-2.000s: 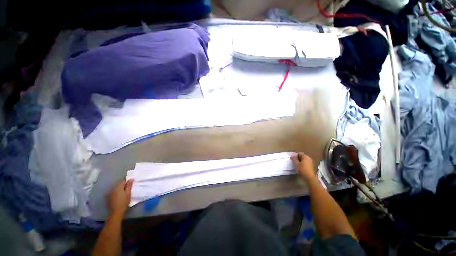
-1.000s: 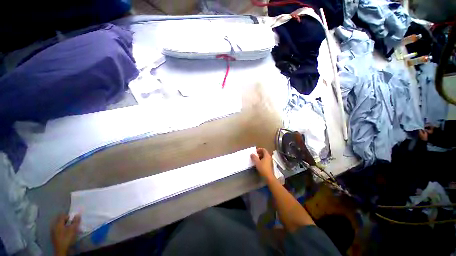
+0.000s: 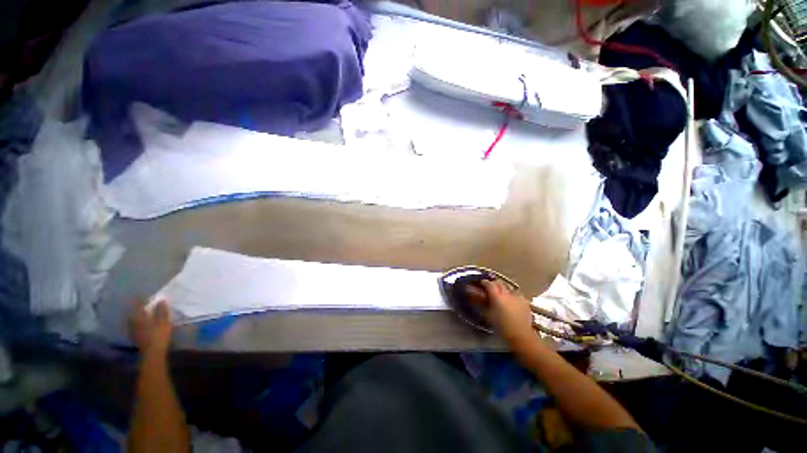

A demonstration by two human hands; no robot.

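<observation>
A long white cut panel (image 3: 310,285) lies near the table's front edge, its flared end at the left, with a thin blue edge along its near side. My left hand (image 3: 152,324) touches the panel's left end with its fingertips; whether it pinches the cloth is hard to tell. My right hand (image 3: 503,311) is shut on the handle of the steam iron (image 3: 462,285). The iron stands on the panel's right end, its tip pointing left, and hides that end.
A stack of white panels (image 3: 292,168) lies across the middle. Behind are a purple cloth bundle (image 3: 230,66) and a tied white bundle (image 3: 504,80). White cloth (image 3: 53,221) heaps at left. Dark cloth (image 3: 639,133) and a white rag (image 3: 606,279) lie right. The iron's cord (image 3: 708,358) trails right.
My right hand has let go of the panel's right end, taken the iron from its place at the right and set it on that end. My left hand stays at the left end.
</observation>
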